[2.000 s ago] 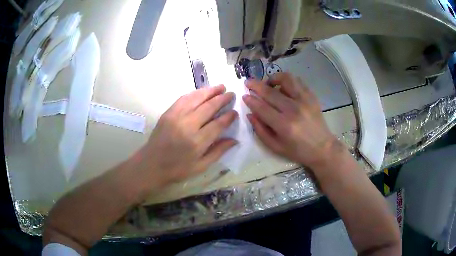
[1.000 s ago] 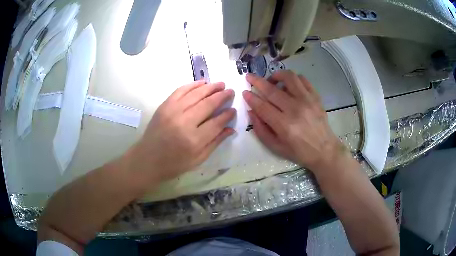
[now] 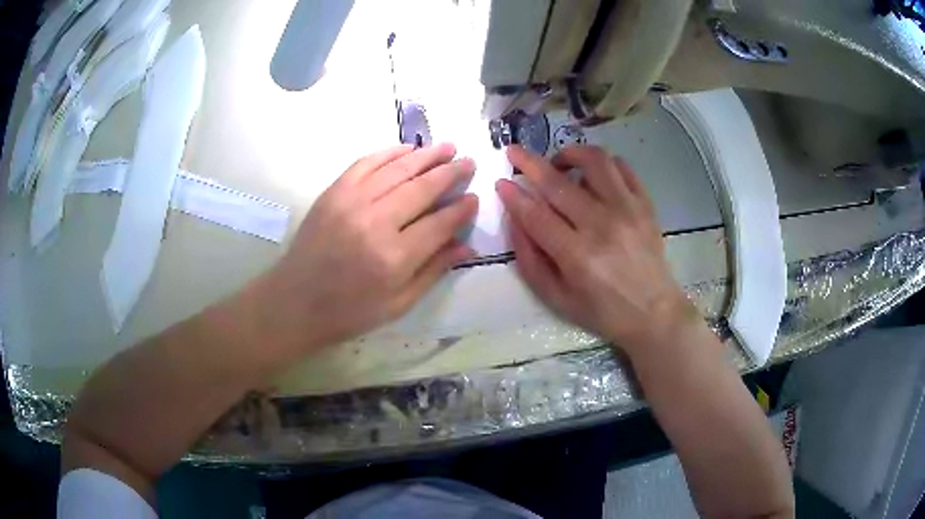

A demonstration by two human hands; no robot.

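A white collar piece (image 3: 489, 225) lies flat on the machine bed between my hands, its upper part lost in glare near the presser foot (image 3: 499, 132). My left hand (image 3: 370, 238) is palm down, its fingertips pressing at the left edge of the piece. My right hand (image 3: 588, 238) is palm down on the other side, fingertips on the right edge just below the presser foot. A thick curved stack of white collar pieces (image 3: 749, 223) lies on the right. A single white pointed piece (image 3: 152, 182) lies across a white strip (image 3: 231, 208) on the left.
Bundles of white curved pieces (image 3: 89, 101) lie at the far left. A grey rounded bar (image 3: 312, 46) is above my left hand. The sewing machine head (image 3: 568, 46) stands above my hands. The table's front edge (image 3: 406, 416) is wrapped in clear plastic.
The collar piece has moved up toward the presser foot, and its lower end no longer reaches below my fingers. A dark seam in the bed now shows between my hands. The view has shifted slightly.
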